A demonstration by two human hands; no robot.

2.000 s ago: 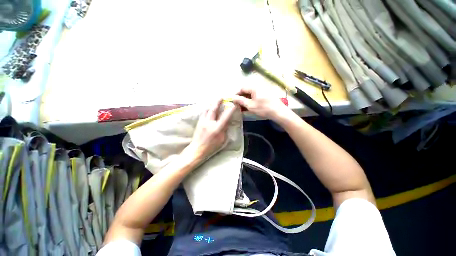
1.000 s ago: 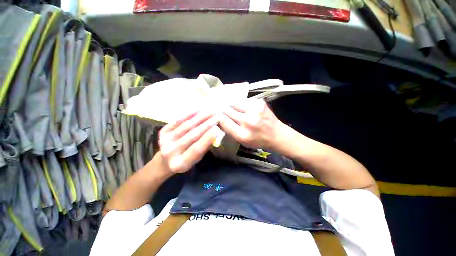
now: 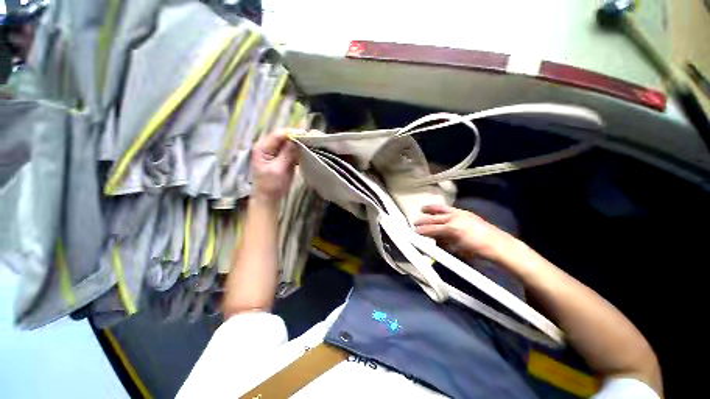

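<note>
A beige tote bag is held over the lap with its mouth open upward, showing inner layers. Two pale strap loops stretch to the right and lower right. My left hand pinches the bag's left corner, where a bit of yellow binding shows at the fingertips. My right hand is at the bag's right side, fingers on the cloth by the straps; how firmly it grips is partly hidden.
A large pile of grey bags with yellow edging stands at the left. The bench edge carries red strips. A hammer lies on the bench at upper right. A dark apron covers the lap; yellow floor lines show below.
The view has swung left. My hands have moved apart from the bag's middle, my left to the corner and my right to the other side. The bag mouth now shows open.
</note>
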